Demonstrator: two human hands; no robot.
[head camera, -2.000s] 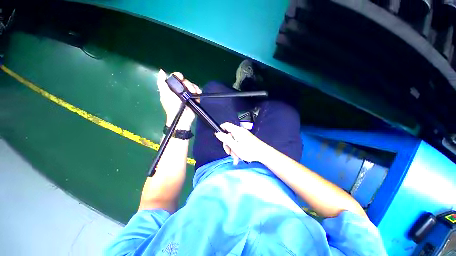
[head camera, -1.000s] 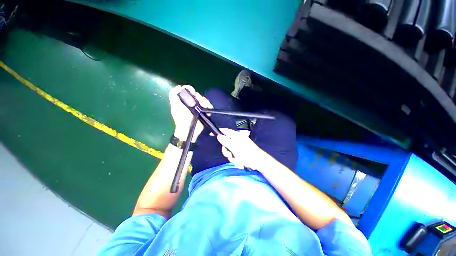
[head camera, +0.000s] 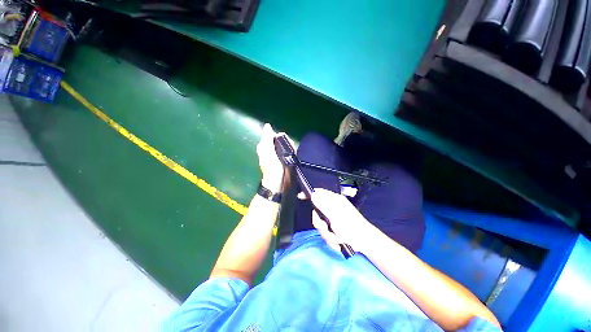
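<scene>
A black tripod leg set (head camera: 287, 211) is held over my lap with its legs spread. My left hand (head camera: 269, 159) holds it at the hub end, with the wristband just below. One leg hangs down beside my left forearm and looks blurred; another points right across my thighs. My right hand (head camera: 332, 214) is closed around the middle black part, which slants from the hub towards my belly. Its end sticks out below my right hand. Whether that part is a leg or a rod I cannot tell.
A green bench (head camera: 337, 48) runs across the top. Stacked slotted trays (head camera: 492, 91) with thick black sticks stand at upper right, and a dark tray (head camera: 220, 11) at the top. Blue crates (head camera: 35, 74) are at far left. A blue machine frame (head camera: 557, 279) is at lower right.
The view has shifted left, bringing the blue crates in. The leg beside my left forearm has swung closer to the middle part, and my right hand now grips further along, with the end showing below.
</scene>
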